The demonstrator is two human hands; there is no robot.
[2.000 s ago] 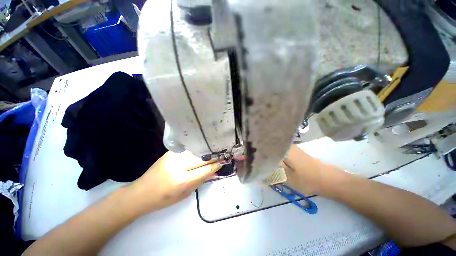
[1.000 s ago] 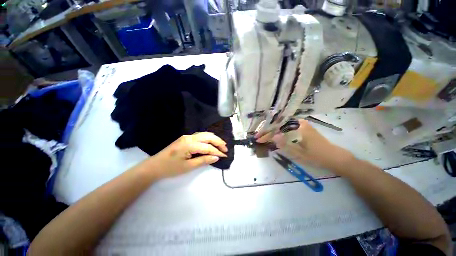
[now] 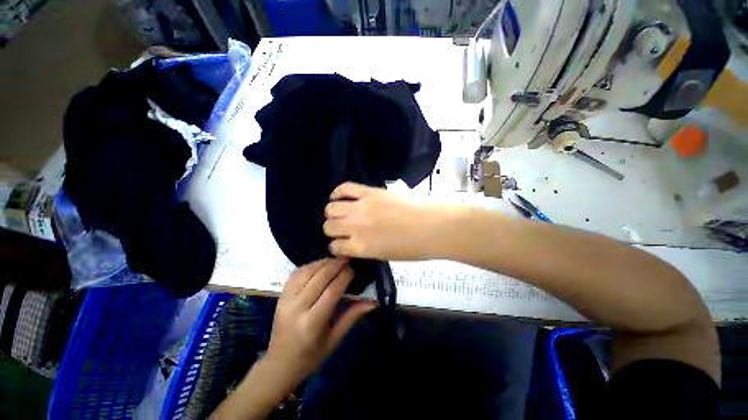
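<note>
The black garment piece (image 3: 307, 172) lies on the white table left of the sewing machine, its lower part at the table's front edge. My left hand (image 3: 312, 316) grips its lower edge, fingertips on the cloth. My right hand (image 3: 369, 221) is just above, fingers curled onto the same cloth. A narrow black strip (image 3: 385, 287) hangs from the cloth over the front edge, right of my left hand. The sewing machine (image 3: 558, 66) stands at upper right; its presser foot (image 3: 482, 168) is away from the cloth.
Blue-handled snips (image 3: 533, 210) lie right of the small tan block (image 3: 492, 178). A thin metal bar (image 3: 599, 164) lies behind them. A pile of black garments (image 3: 131, 180) is at left, with blue baskets (image 3: 107, 353) below. A printed ruler (image 3: 459, 283) runs along the table's front edge.
The cloth has come away from the presser foot, with its lower part now at the table's front edge. My right hand has moved left from the machine onto the cloth. The view has shifted left.
</note>
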